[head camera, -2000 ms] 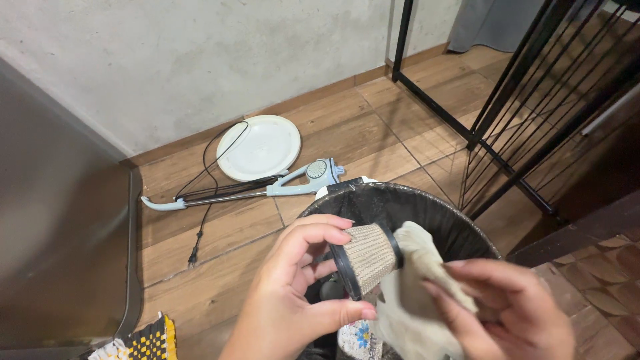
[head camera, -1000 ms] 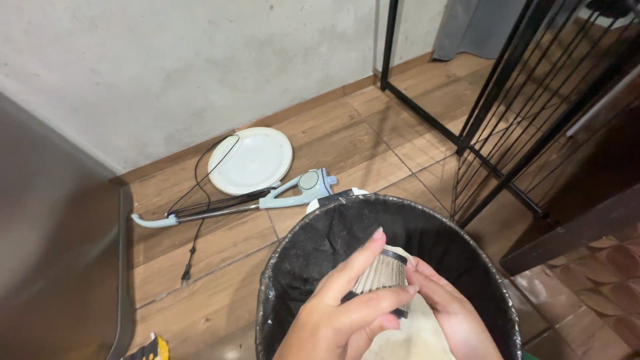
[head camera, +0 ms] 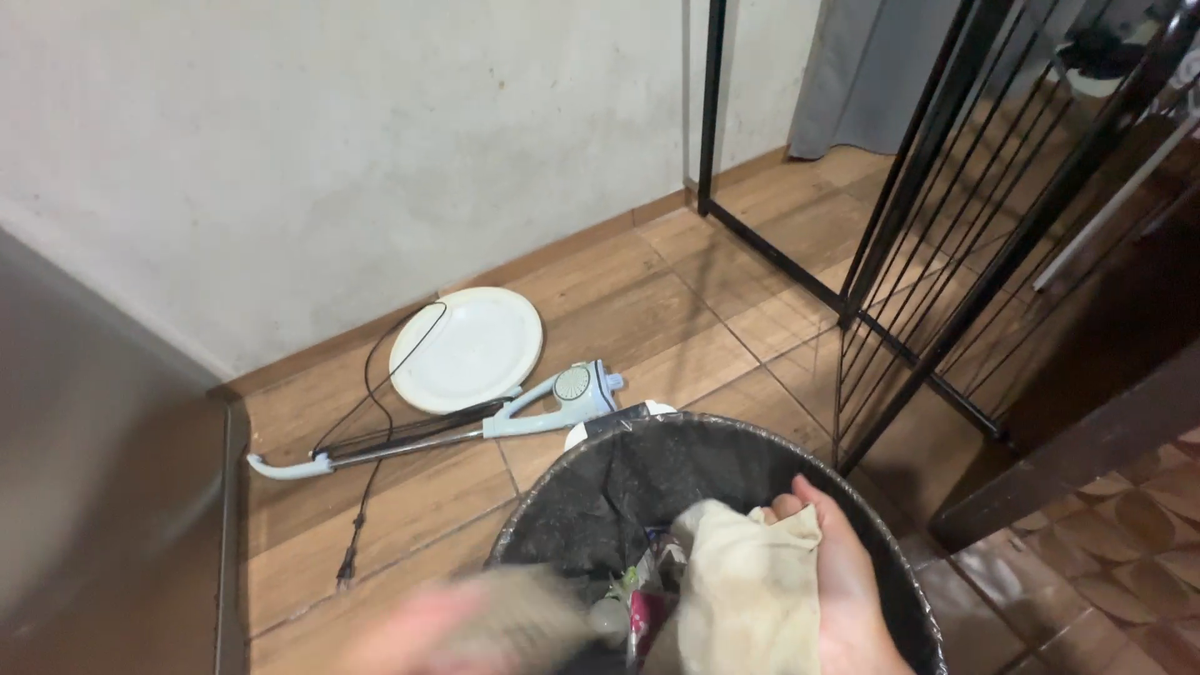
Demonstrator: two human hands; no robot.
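Observation:
A pleated filter [head camera: 525, 614], blurred by motion, is in my left hand [head camera: 422, 628] at the lower left side of a bin lined with a black bag [head camera: 694, 441]. My right hand [head camera: 844, 572] holds a cream cloth [head camera: 750, 581], which hangs over the bin's opening. Mixed rubbish [head camera: 647, 609] shows inside the bin between the two hands. The fingers of my left hand are too blurred to make out one by one.
Beyond the bin, a light-blue upright vacuum cleaner body [head camera: 553, 403] with its cord lies on the wood-look floor by a round white lid or plate [head camera: 469, 349]. A black metal rack [head camera: 872, 319] stands right; a grey metallic surface [head camera: 103, 469] is left.
My hands have moved apart. A second ago both were at the filter over the bin; now the filter is to the left with my left hand, and the cloth is raised in my right hand.

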